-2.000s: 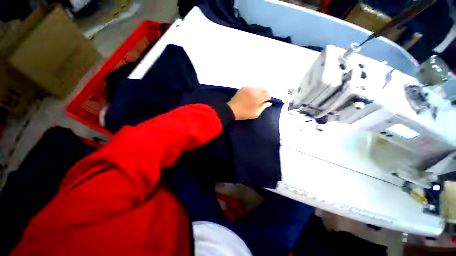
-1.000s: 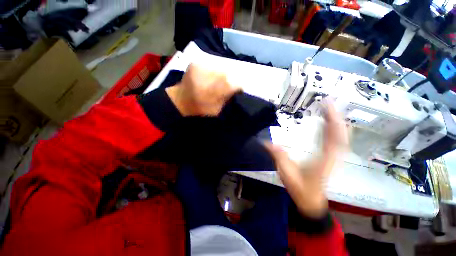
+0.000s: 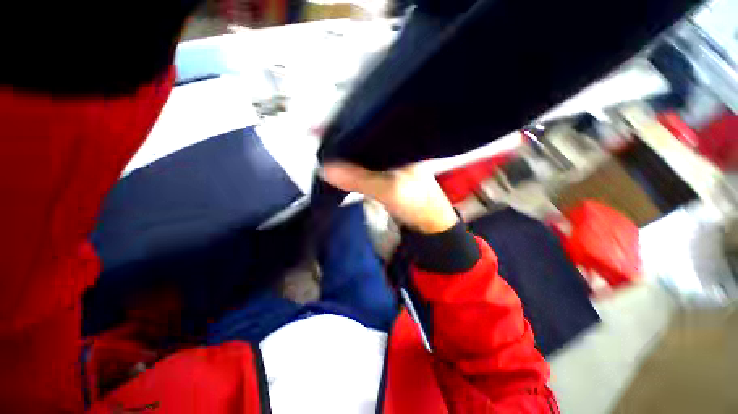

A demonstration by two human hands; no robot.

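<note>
A large dark navy cloth piece (image 3: 502, 81) is raised and stretched across the upper middle and right, blurred. My right hand (image 3: 396, 190) grips its lower left end, where dark folds hang down. My left hand is not in view; only its red sleeve and black cuff show large at the left and top left. Another dark cloth panel (image 3: 202, 190) lies over the front of the white sewing table (image 3: 198, 113) and down towards my lap. The sewing machine is blurred and mostly hidden behind the raised cloth.
Right of my right sleeve is a dark cloth piece (image 3: 526, 275), low down. Beyond it are a bright red object (image 3: 603, 238), a brown surface (image 3: 607, 190) and pale floor. A brown shape is at the bottom right corner.
The view has swung to the right. My right hand, open over the table before, now grips cloth. A dark piece has been lifted high, and my left hand has left the picture.
</note>
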